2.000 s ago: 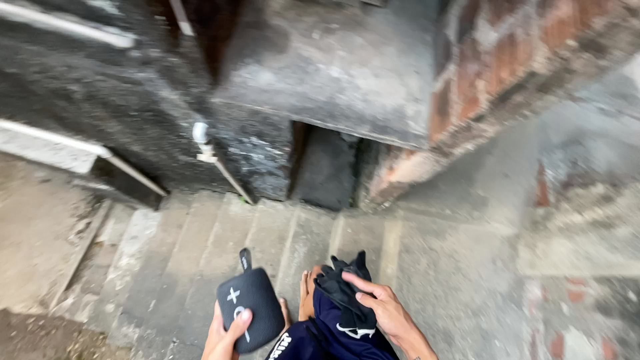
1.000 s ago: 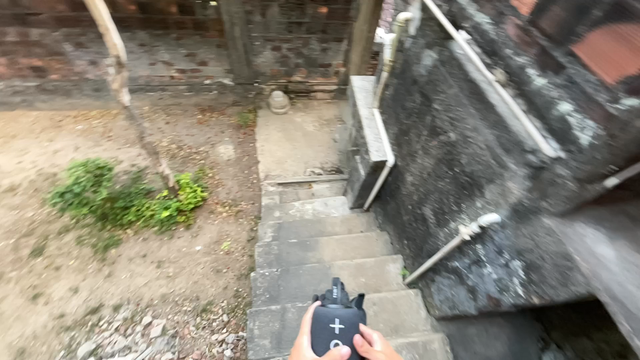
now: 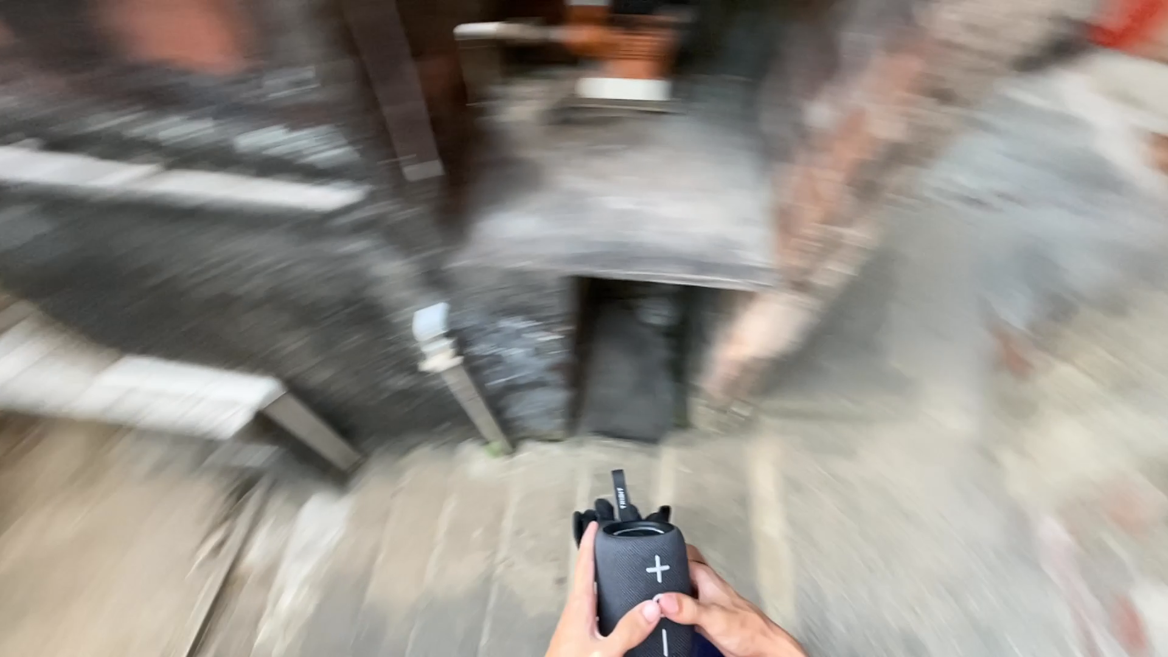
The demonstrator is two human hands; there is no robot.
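Observation:
A black fabric-covered portable speaker [image 3: 642, 584] with a plus sign stands upright at the bottom middle, its strap loop [image 3: 621, 493] sticking up at the far end. My left hand [image 3: 598, 607] grips its left side with the thumb across the front. From the right, my right hand [image 3: 730, 611] holds the other side, its thumb tip near the middle of the front, close to the left thumb. Black gloves [image 3: 602, 513] show behind the top of the speaker; how they are held is hidden.
Concrete steps [image 3: 474, 547] run below the hands. A dark stained wall [image 3: 228, 265] with a white-capped pipe [image 3: 461, 379] stands ahead at left. Beyond the hands are a dark opening [image 3: 630, 365] under a concrete slab [image 3: 630, 228] and a sloping brick edge [image 3: 785, 301].
Two seconds ago my left hand alone held the speaker and my right hand was at the black gloves; now both hands are on the speaker. The view has swung strongly since one second ago.

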